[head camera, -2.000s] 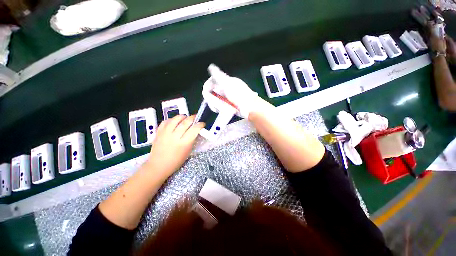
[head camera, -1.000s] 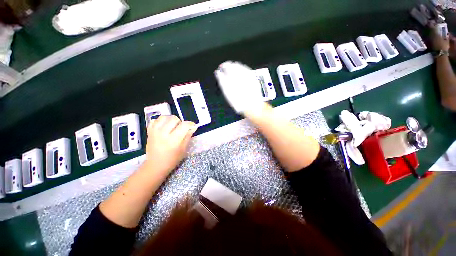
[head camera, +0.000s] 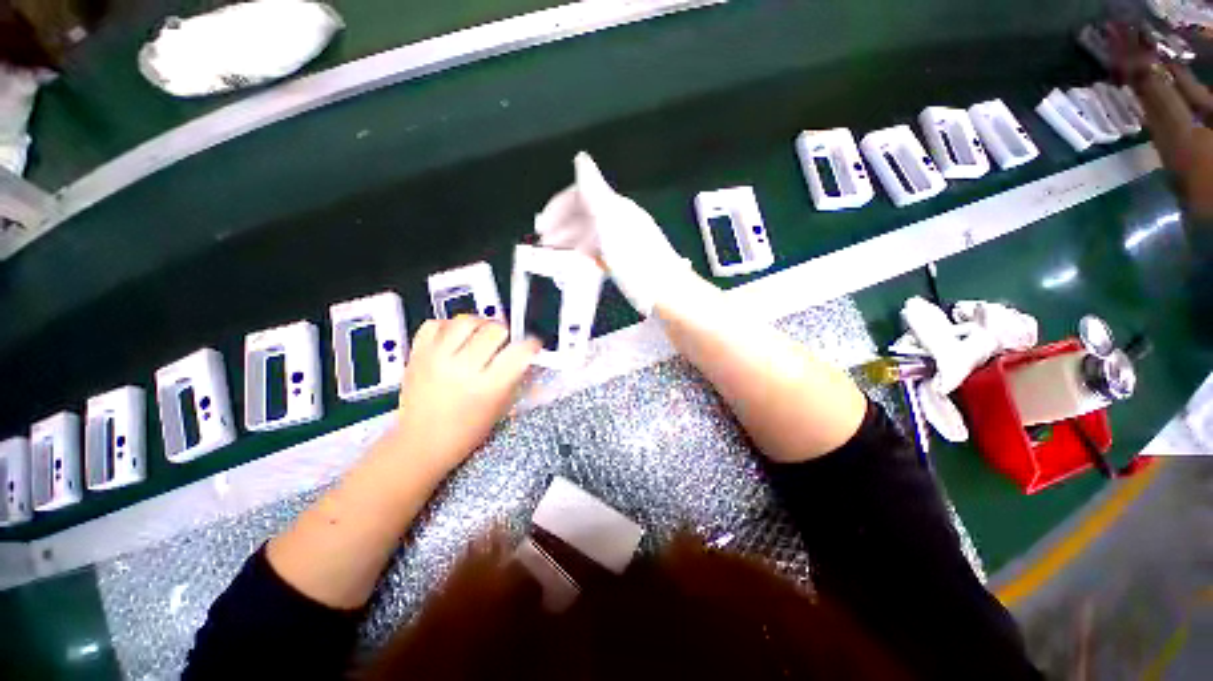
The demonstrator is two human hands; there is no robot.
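A white plastic housing (head camera: 577, 309) with a rectangular window is at the near edge of the dark green belt, partly over the rail. My right hand (head camera: 615, 242), in a white glove, is at its top and right edge, gripping it; the glove hides the fingertips' exact hold. My bare left hand (head camera: 463, 379) has curled fingers, with the fingertips at the housing's lower left corner. Another housing (head camera: 466, 283) lies just beyond my left fingers and is partly hidden by them.
More housings (head camera: 282, 375) line the belt at left, and others (head camera: 734, 230) at right. Bubble wrap (head camera: 665, 446) and a white card (head camera: 587, 522) are in front of me. A red box (head camera: 1035, 455) and crumpled white gloves or rags (head camera: 951, 343) are at right. Another person's arm (head camera: 1171, 120) is far right.
The row at left first shifted right, then stands further left at this moment; the right-hand housings have moved left. My right hand, off the housing a second ago, is back on one.
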